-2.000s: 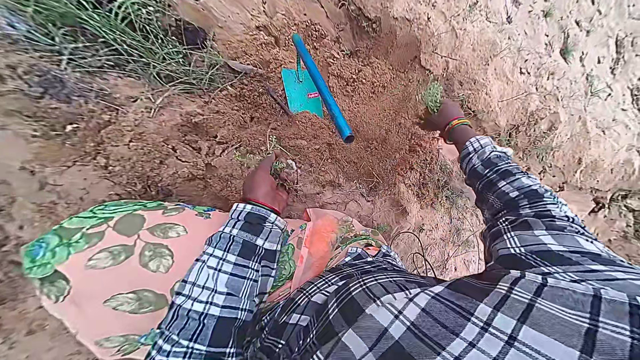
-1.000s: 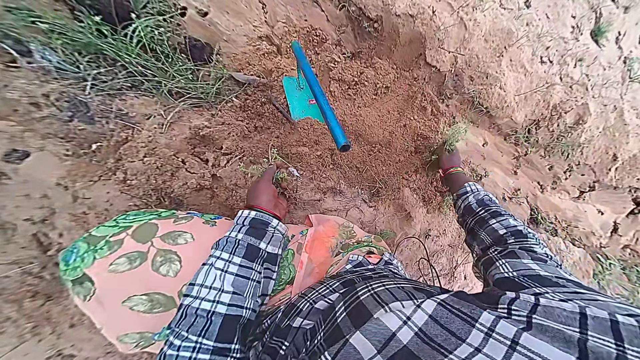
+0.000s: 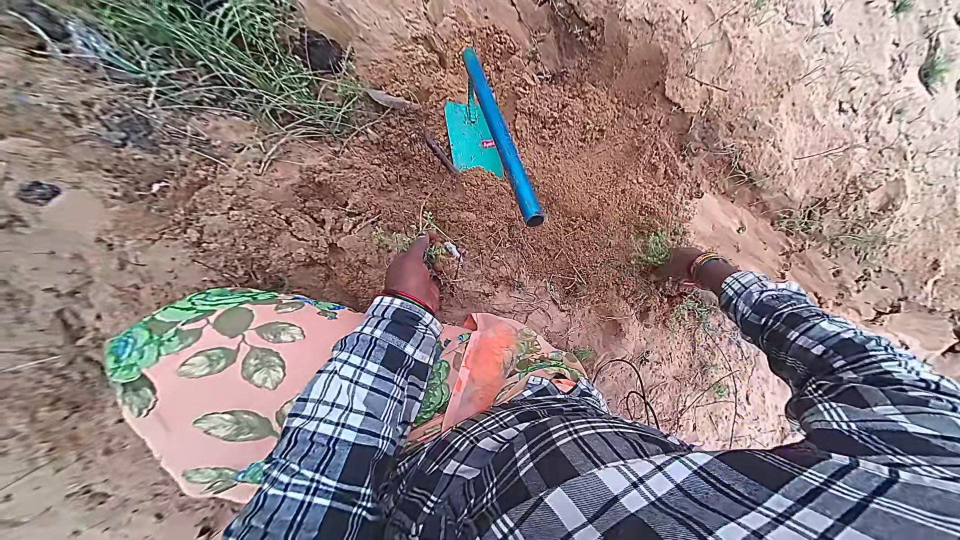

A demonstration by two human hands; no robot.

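Observation:
My left hand, with a red thread at the wrist, is closed around small green weeds above the loose soil, just over the floral cloth. Farther right, my right hand, wearing coloured wrist bands, is at the ground beside a small green plant; its fingers are partly hidden, so its grip is unclear. Between and beyond the hands lies a hoe with a blue tubular handle and a green metal blade, its lower edge against the dug soil. Neither hand touches it.
Long grass grows at the upper left. A dark curved stick lies by the hoe blade. Pale, uneven ground rises at the right. Peach floral cloth covers my lap, and a thin dark loop is near the plaid shirt.
My right hand has moved lower from its place two seconds ago, away from the hoe. My left hand still holds the weeds. The hoe lies where it was.

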